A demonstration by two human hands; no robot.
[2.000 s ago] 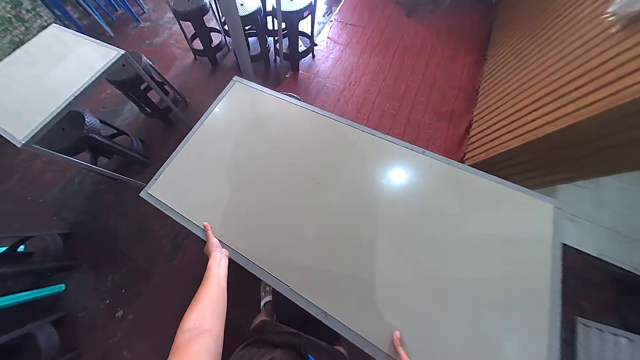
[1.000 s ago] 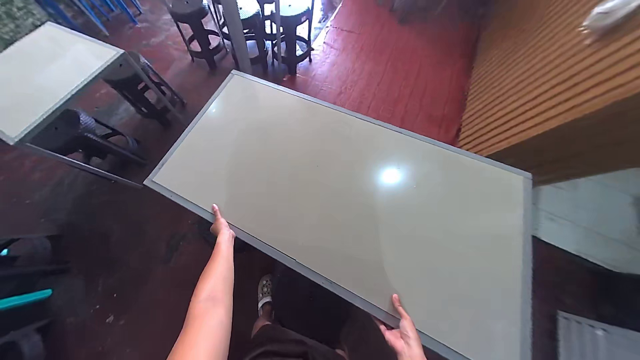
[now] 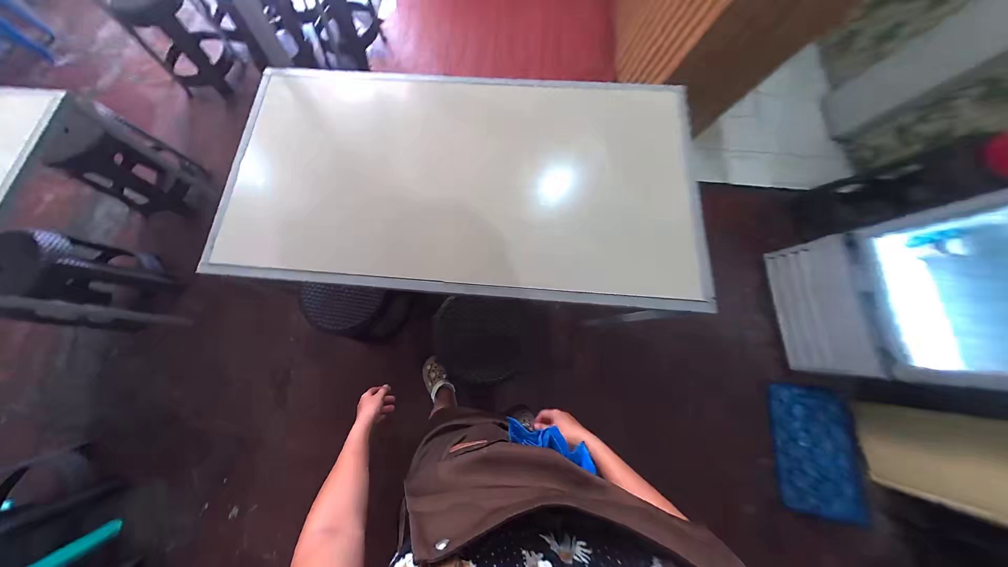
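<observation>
A rectangular table with a pale, glossy top and grey metal edging (image 3: 457, 185) stands in front of me. My left hand (image 3: 376, 404) hangs in the air short of its near edge, fingers loosely apart, holding nothing. At my waist, my right hand (image 3: 561, 424) touches a blue cloth or plastic piece (image 3: 551, 445) at the brown apron (image 3: 504, 488); whether its fingers grip it is hard to tell. Two dark round stools, one woven-looking (image 3: 342, 305) and one darker (image 3: 482, 339), are partly under the table's near edge.
Black plastic stools (image 3: 130, 161) and part of another pale table (image 3: 27, 126) are at left. A slatted wooden counter (image 3: 669, 39) rises behind the table's right corner. On the right are a shiny metal-and-glass unit (image 3: 937, 291) and a blue mat (image 3: 817, 453). Dark red floor (image 3: 260, 441) surrounds my feet.
Both my hands have let go of the table's near edge and drawn back towards my body. The right one is now at the blue piece. The view has turned right and downward.
</observation>
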